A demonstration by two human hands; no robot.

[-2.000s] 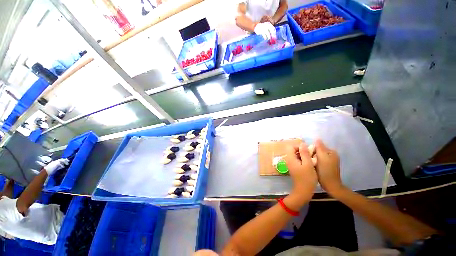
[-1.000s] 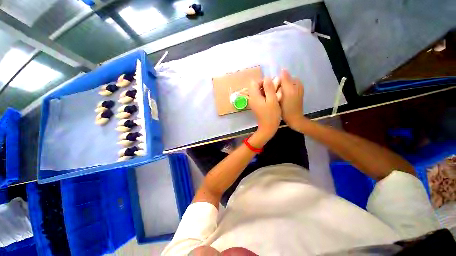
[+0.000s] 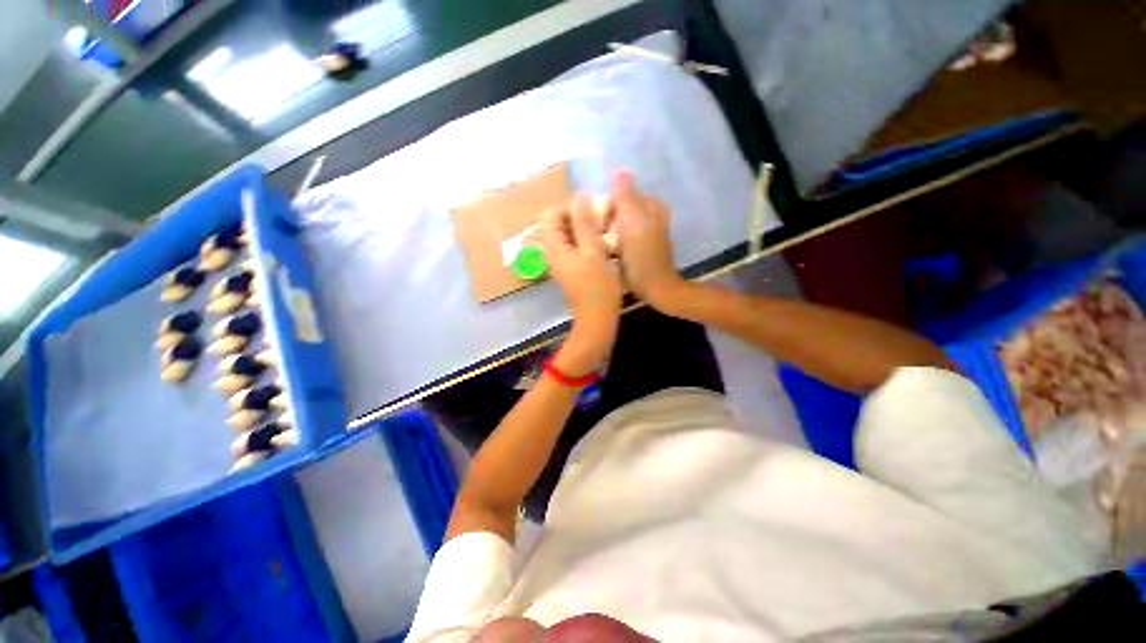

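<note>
My left hand (image 3: 584,261) and my right hand (image 3: 645,245) are pressed together over the white work sheet, beside the cardboard pad. Between them they hold a pale limb part (image 3: 608,224), mostly hidden by the fingers. Whether a black body part is in the grip cannot be told. A bright green round cap (image 3: 529,263) sits on the cardboard pad (image 3: 484,237), just left of my left hand, with a glossy whitish patch beside it.
The blue tray (image 3: 299,295) at the left holds rows of joined pale-and-black pieces (image 3: 243,332). A similar piece (image 3: 341,59) lies on the green belt beyond. A blue bin of pale limbs (image 3: 1083,358) is at the right. Blue trays (image 3: 214,565) stand below left.
The view has tilted down and turned, so the bench sits further left and the far workers have left view. My hands stay together over the sheet beside the pad.
</note>
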